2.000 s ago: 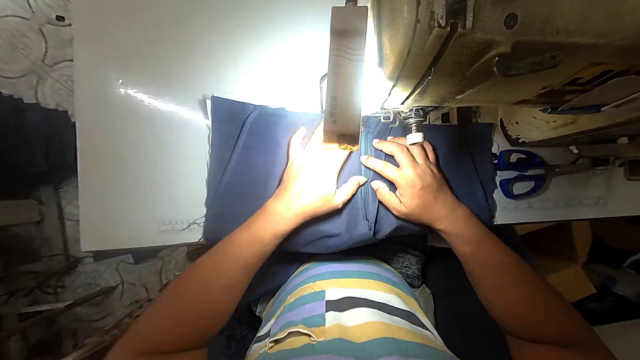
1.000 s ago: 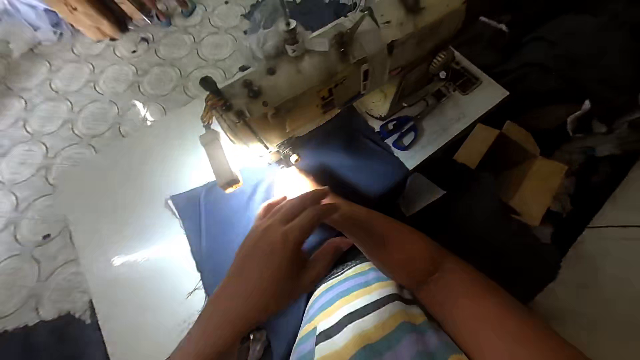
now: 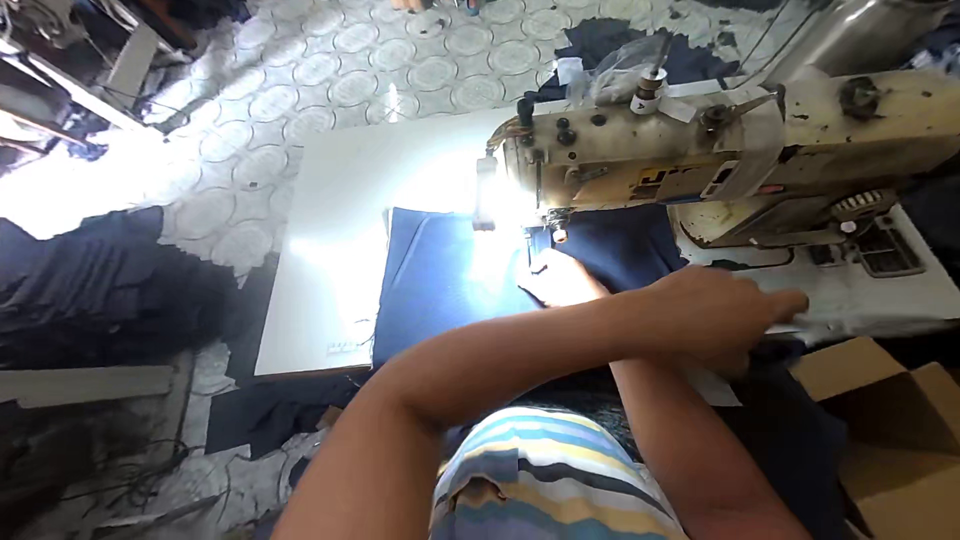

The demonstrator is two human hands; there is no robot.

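Navy-blue fabric [image 3: 442,285] lies flat on the white table under the presser foot [image 3: 557,223] of an industrial sewing machine [image 3: 637,165]. My right hand [image 3: 561,279] rests on the fabric just in front of the foot, its fingers partly bent beside a narrow strip. Crossing over my right forearm, my left hand [image 3: 701,311] is blurred at the right, above the table's front edge. A dark, blurred shape is below its fingers; whether it holds anything cannot be told. A lamp [image 3: 485,193] glares left of the needle area.
An open cardboard box [image 3: 855,375] stands at the lower right. Stacked dark fabric [image 3: 112,277] lies at the left. A thread spool [image 3: 646,94] sits on the machine. Cloth scraps [image 3: 622,45] lie on the patterned floor behind the table.
My left hand has moved from the fabric to the right, across my right forearm. The blue-handled scissors seen on the table right of the fabric no longer show there. The view has shifted strongly.
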